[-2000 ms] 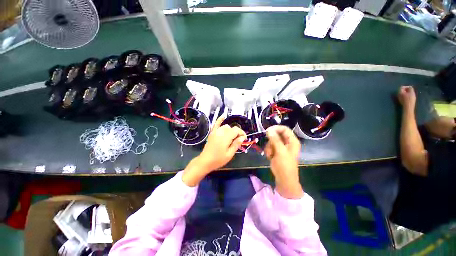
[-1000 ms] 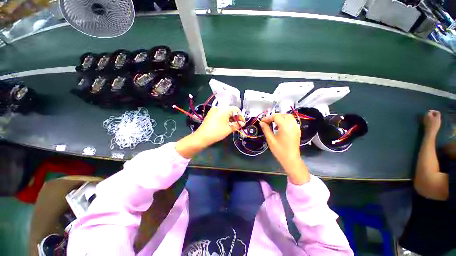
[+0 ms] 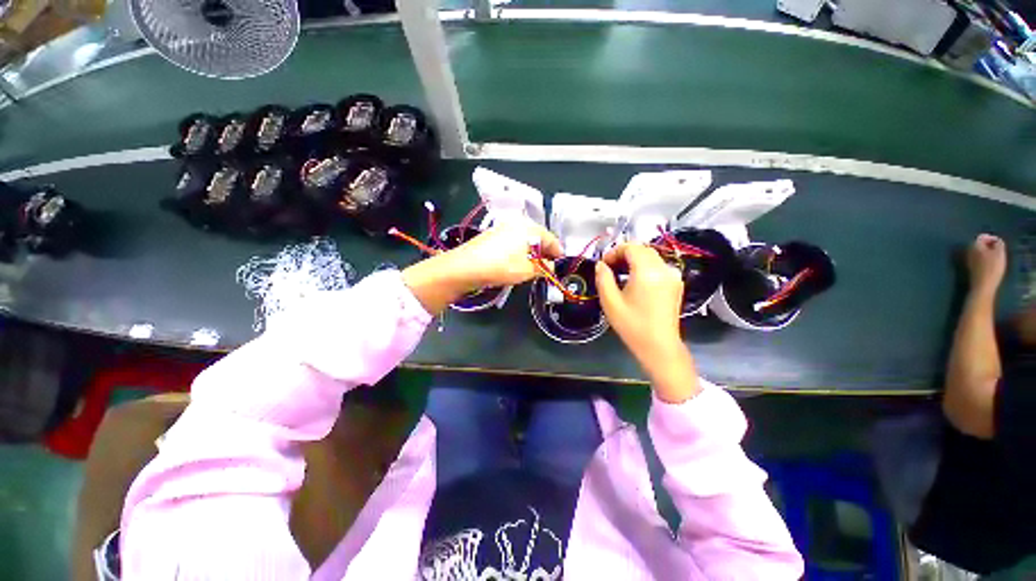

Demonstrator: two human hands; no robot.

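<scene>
Several white-rimmed housing bodies stand in a row with their open ends up. Both my hands are over the second housing body from the left. My left hand pinches red and orange lead wires at the housing's left upper side. My right hand is at its right upper side, thumb and fingertips close together near the wires; what is between them is too small to tell. White mounting arms point to the far side. More red wires rise from the neighbouring housings.
Black round modules stand in two rows at left, with another at the far left. A tangled heap of thin white strands lies before them. A metal post and fan stand behind. A person's forearm rests at right.
Since two seconds ago the view has shifted, and my hands have spread slightly at the second housing. Since one second ago my left hand has moved slightly up, its forearm now over the strand heap's edge.
</scene>
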